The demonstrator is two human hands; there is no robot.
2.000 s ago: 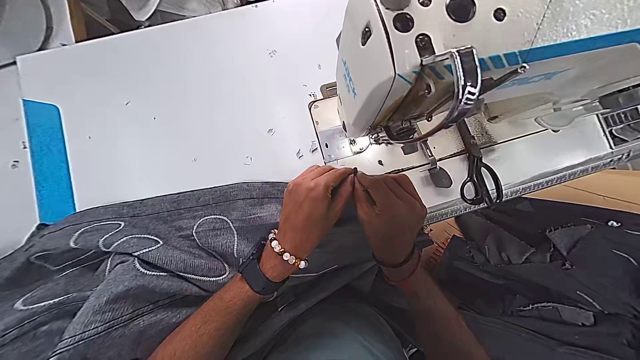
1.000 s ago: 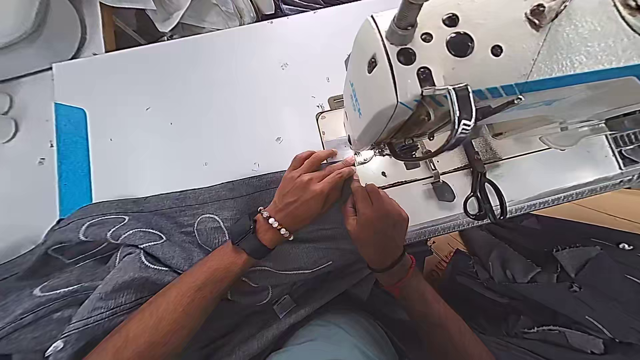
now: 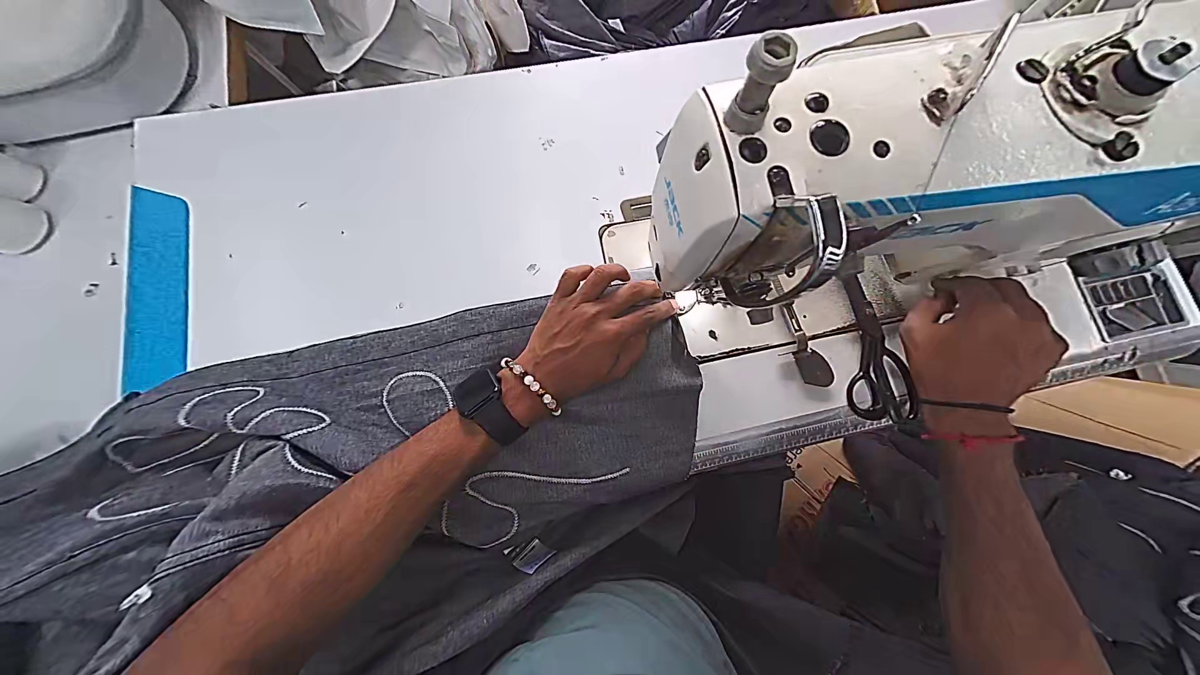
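Note:
My left hand [image 3: 600,333], with a dark watch and a bead bracelet at the wrist, rests on the grey fabric garment [image 3: 562,412] and presses its upper edge beside the needle area of a white industrial sewing machine [image 3: 712,187]. My right hand [image 3: 980,337] is over the machine bed, right of the scissors, its fingers curled; whether it holds something I cannot tell. The black-handled scissors [image 3: 879,375] hang point-up under the machine arm, close to that hand. White looping stitched lines run over the garment, which lies across the table's front edge.
The white table [image 3: 394,206] has small scraps of lint on it. A ruler strip [image 3: 778,445] runs along its front edge. Dark fabric pieces [image 3: 1041,525] lie over cardboard at lower right. White fabric items [image 3: 403,33] and dark bundles sit beyond the back edge.
My right hand has moved right, from beside my left hand at the needle area to past the scissors. My left hand stays on the garment near the needle, its fingers now flatter.

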